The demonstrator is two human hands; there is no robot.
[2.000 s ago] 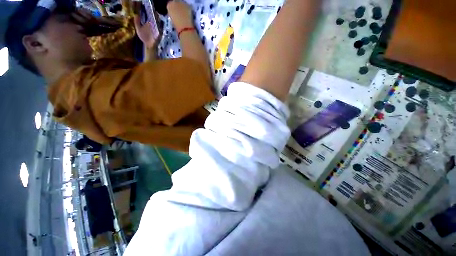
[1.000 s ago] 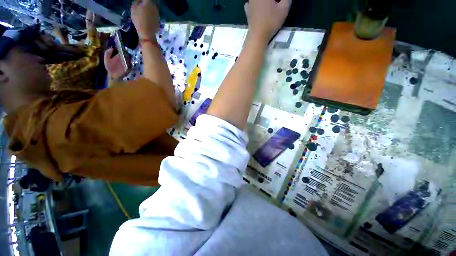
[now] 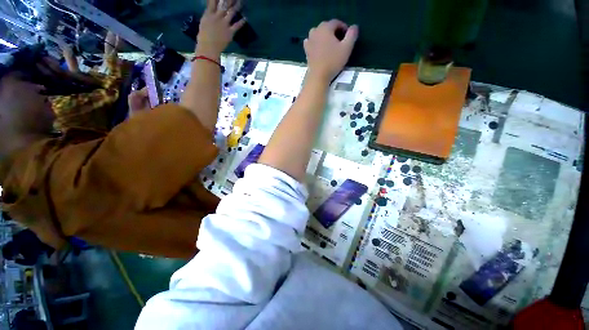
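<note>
My left hand (image 3: 330,48) reaches over the dark green belt (image 3: 278,35), past the paper's back edge. Its fingers are curled and the thumb is apart; a dark patch shows between them, and I cannot tell whether it is a held part or the belt. My right hand is not in view. The orange press pad (image 3: 423,113) lies right of my left hand, with the press ram tip (image 3: 434,69) over its back edge. Small black discs (image 3: 361,119) lie scattered left of the pad.
A press lever (image 3: 576,258) with a red knob (image 3: 549,316) stands at the right edge. A person in a brown sleeve (image 3: 129,174) sits close on the left, one hand (image 3: 219,26) over the belt. Printed paper (image 3: 413,258) covers the bench, with a yellow shape (image 3: 239,127).
My view has swung right and back, bringing the whole pad, my left hand and the red knob into the picture. The neighbour's hand over the belt has opened out.
</note>
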